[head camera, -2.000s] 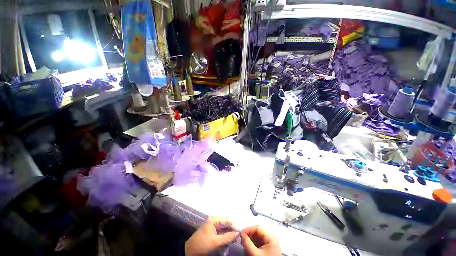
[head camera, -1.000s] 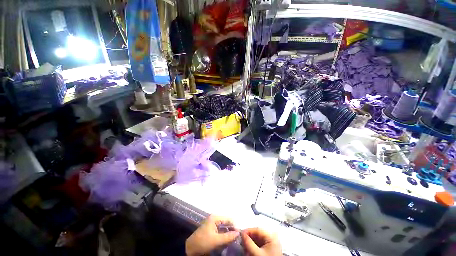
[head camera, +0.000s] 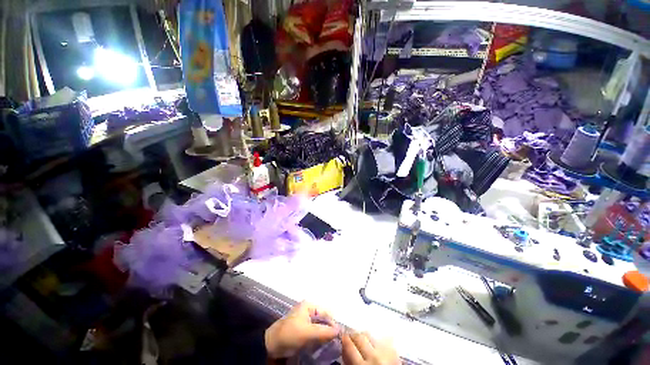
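My left hand (head camera: 302, 332) and my right hand (head camera: 367, 349) are close together at the bottom middle, at the front edge of the white table. Their fingertips pinch a small sheer purple mesh piece (head camera: 325, 352), which hangs below the fingers and is cut off by the lower edge. A heap of pale purple tulle (head camera: 167, 249) with narrow white loops lies to the left. The white sewing machine (head camera: 492, 260) stands to the right of my hands, its needle area (head camera: 412, 246) ahead and to the right.
Slim dark tools (head camera: 476, 306) lie on the machine bed. Flat cardboard (head camera: 222, 246) is under the tulle, with a black rectangle (head camera: 317, 226) beside it. A red-topped bottle (head camera: 259, 177), a yellow box (head camera: 316, 177) and dark striped bundles (head camera: 463, 153) are behind. A purple cone (head camera: 581, 147) stands right.
My fingers have shifted slightly on the mesh, and my right fingers are more curled over. More of the mesh shows below my fingers than two seconds ago. The camera view has shifted slightly.
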